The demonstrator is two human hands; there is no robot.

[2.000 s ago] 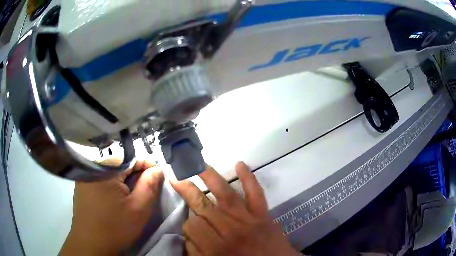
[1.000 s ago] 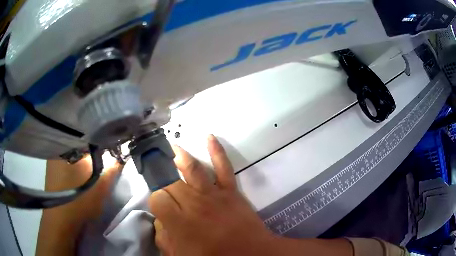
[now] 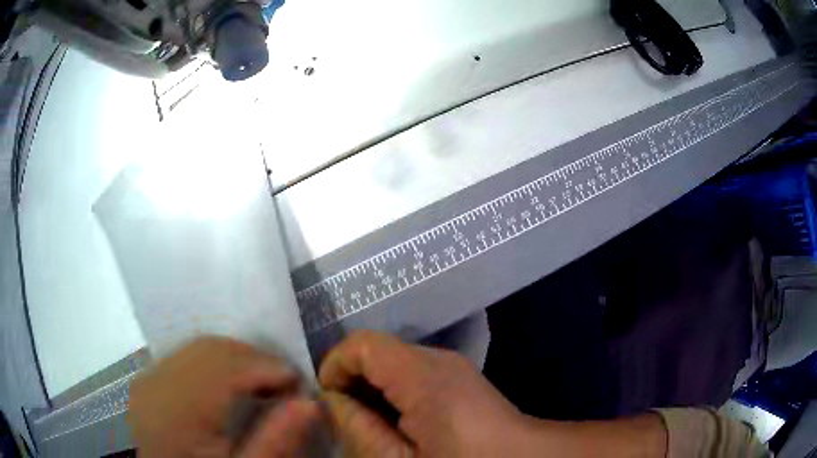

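A pale fabric panel (image 3: 210,268) runs from the brightly lit needle area down over the table's front edge. My left hand (image 3: 224,398) is blurred and grips its lower end. My right hand (image 3: 408,394) is beside it, with fingers curled at the panel's lower right edge, pinching the fabric. The grey attachment (image 3: 240,49) is at the upper left, above the panel's far end. Glare hides the needle and the panel's top end.
Black-handled scissors (image 3: 658,40) lie at the upper right. A ruler strip (image 3: 502,215) runs along the table's front edge. Dark fabric (image 3: 618,304) hangs below the edge at right, near a blue basket (image 3: 788,206) and grey cut pieces (image 3: 793,313).
Both hands have moved from the needle area down to the table's front edge. The pale panel now lies stretched out flat between them and the machine. The view has tilted down, away from the machine head.
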